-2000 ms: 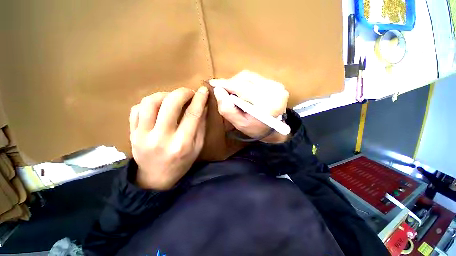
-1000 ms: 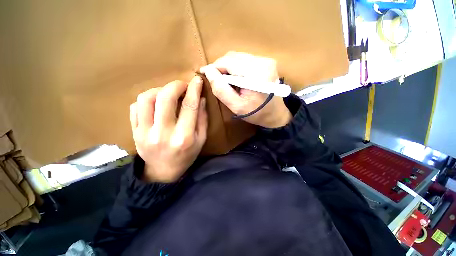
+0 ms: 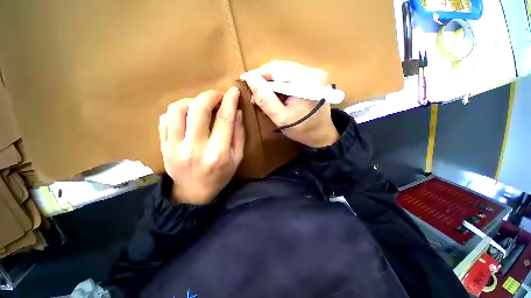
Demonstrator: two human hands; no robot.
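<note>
A large tan bag panel (image 3: 128, 52) with a stitched seam down its middle lies in front of me. My left hand (image 3: 204, 139) rests on it left of the seam, fingers bent, fingertips pressing near the seam. My right hand (image 3: 294, 102) is shut on a white pen-like tool (image 3: 305, 91), held slanted, its front end at the seam by my left fingertips. The tip is hidden by my fingers. A small dark mark shows between the fingertips; I cannot tell what it is. A thin black band (image 3: 303, 118) crosses my right hand.
At the right are a blue tray (image 3: 434, 13) of gold bits, a tape roll (image 3: 455, 39), a dark hammer (image 3: 409, 43) and pink-handled snips (image 3: 422, 84). Brown panels (image 3: 14, 209) are stacked at the left. A red-topped machine (image 3: 448, 206) stands at lower right.
The white tool in my right hand has tilted from a steep slant to nearly level. My right hand has turned with it. My left hand stays pressed on the panel.
</note>
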